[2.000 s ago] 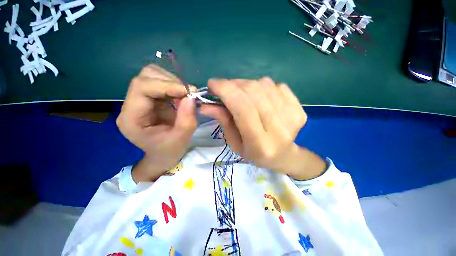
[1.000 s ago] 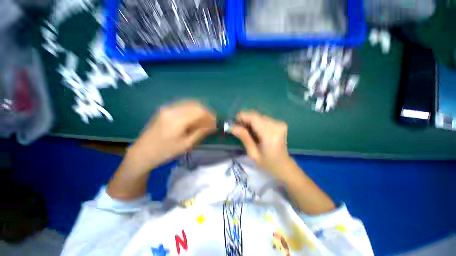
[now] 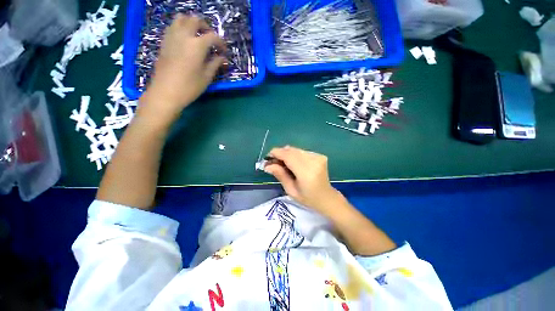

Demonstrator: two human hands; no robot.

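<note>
My left hand (image 3: pixel 185 61) is over the left blue tray (image 3: pixel 263 76), its fingertips among a dense heap of short metal parts (image 3: pixel 237 30). Whether it grips one cannot be told. My right hand (image 3: pixel 301 173) is near the bench's front edge, with its fingertips on a small white tab (image 3: pixel 261 164). A thin metal rod (image 3: pixel 265 144) points up from this tab. A dark tool end shows in the right fingers. A pile of assembled pieces (image 3: pixel 363 97) with white tabs and red wires lies right of centre.
White strips (image 3: pixel 94 130) lie loose at the left. The right blue tray (image 3: pixel 394 58) holds long slim pieces. A black case (image 3: pixel 474 97) and a pocket scale (image 3: pixel 516 106) lie at the right. A clear plastic box (image 3: pixel 45 146) is far left, another (image 3: pixel 438 17) at the back.
My left hand has left the front of the bench and moved up into the left tray. My right hand stays near the front edge. The view has shifted and shows more of both trays.
</note>
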